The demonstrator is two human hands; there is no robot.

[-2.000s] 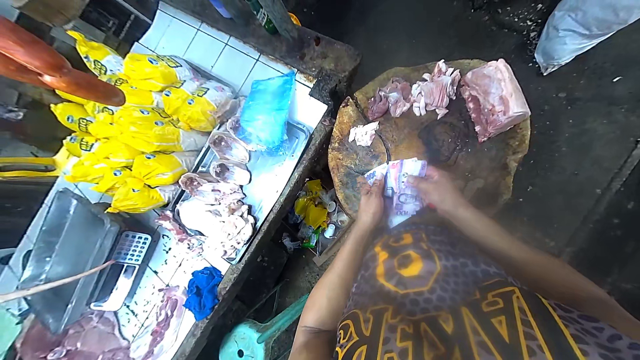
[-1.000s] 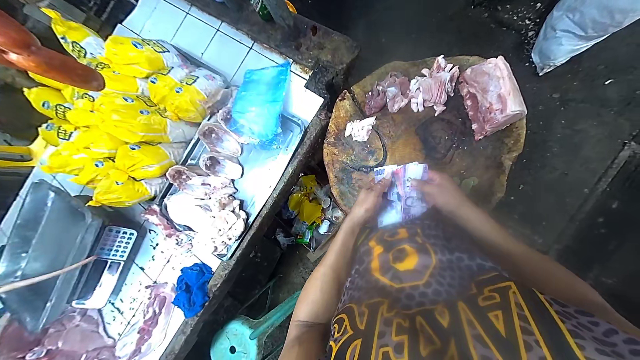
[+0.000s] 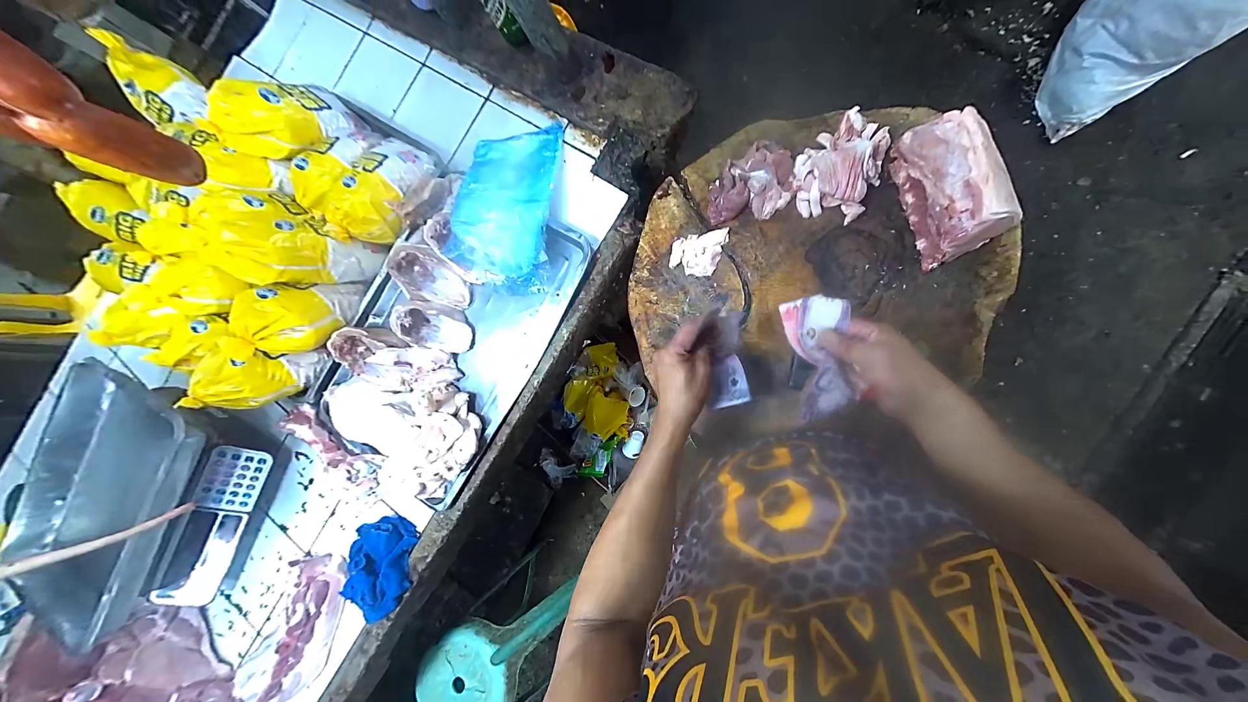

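Both hands are in front of my chest, over the near edge of a round wooden chopping block [image 3: 780,283]. My left hand [image 3: 682,375] grips a blurred banknote [image 3: 730,380]. In my right hand [image 3: 873,361] are banknotes [image 3: 817,327], some purple and pinkish, bent over near the fingers. Beyond the hands, a large slab of raw meat [image 3: 955,185] lies at the block's right, with thin raw meat pieces [image 3: 843,166] beside it and a small pale scrap [image 3: 699,253] at the left.
Left stands a tiled counter [image 3: 458,102] with yellow-bagged chickens [image 3: 263,234], a metal tray [image 3: 575,255] of raw poultry pieces, a blue plastic bag [image 3: 507,200], a digital scale [image 3: 219,517] and a blue cloth [image 3: 380,567]. A teal stool [image 3: 463,663] is below; a white sack [image 3: 1121,63] lies upper right.
My hands were close together on the banknotes in the earlier frames. Now they are apart, the left one farther left, with notes in each.
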